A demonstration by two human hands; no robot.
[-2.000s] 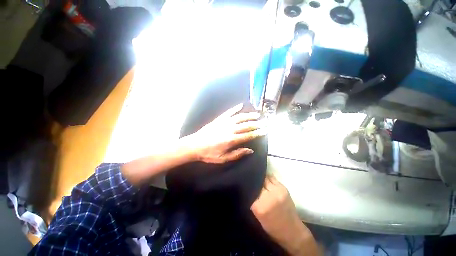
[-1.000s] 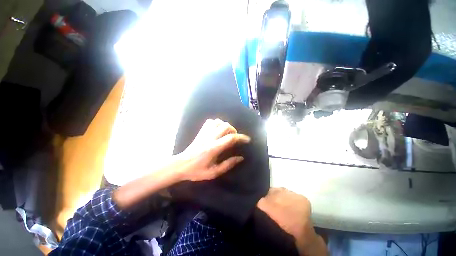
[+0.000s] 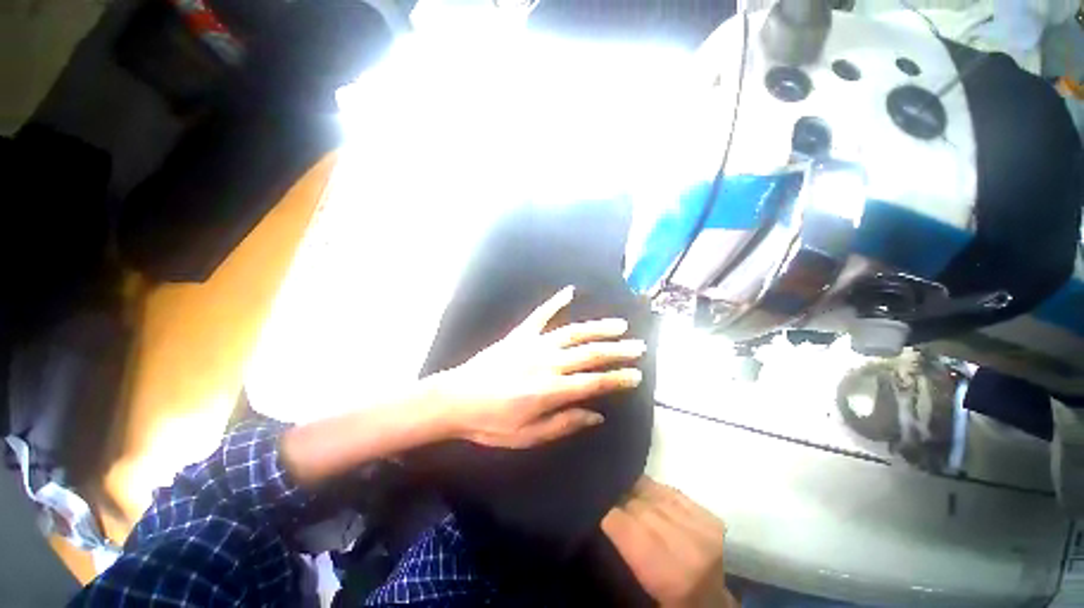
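A dark fabric piece [image 3: 511, 267] lies on the sewing table, its right edge at the machine's needle area, and hangs down over the front edge toward the lap. My left hand [image 3: 541, 374] lies flat on top of the fabric with its fingers spread. My right hand [image 3: 666, 540] is at the fabric's lower right edge by the table's front, fingers bent on the cloth; its fingertips are partly hidden. The white sewing machine head [image 3: 862, 131] with a blue stripe stands right of the cloth. The presser foot [image 3: 675, 302] is small and glare-blurred at the cloth's edge.
A dark strap [image 3: 1022, 178] wraps the machine arm. A pale ring-shaped roll [image 3: 865, 401] lies on the bed under the arm. Dark garments [image 3: 226, 196] are heaped left of the table, beside orange-brown wood [image 3: 196, 362]. Pale curled strips [image 3: 65, 505] hang at lower left. Strong glare covers the table's back.
My left hand has gone from bent fingers to spread flat, nearer the fabric's right edge. The right hand stays low at the cloth's edge. The camera view has shifted, showing more of the machine's top.
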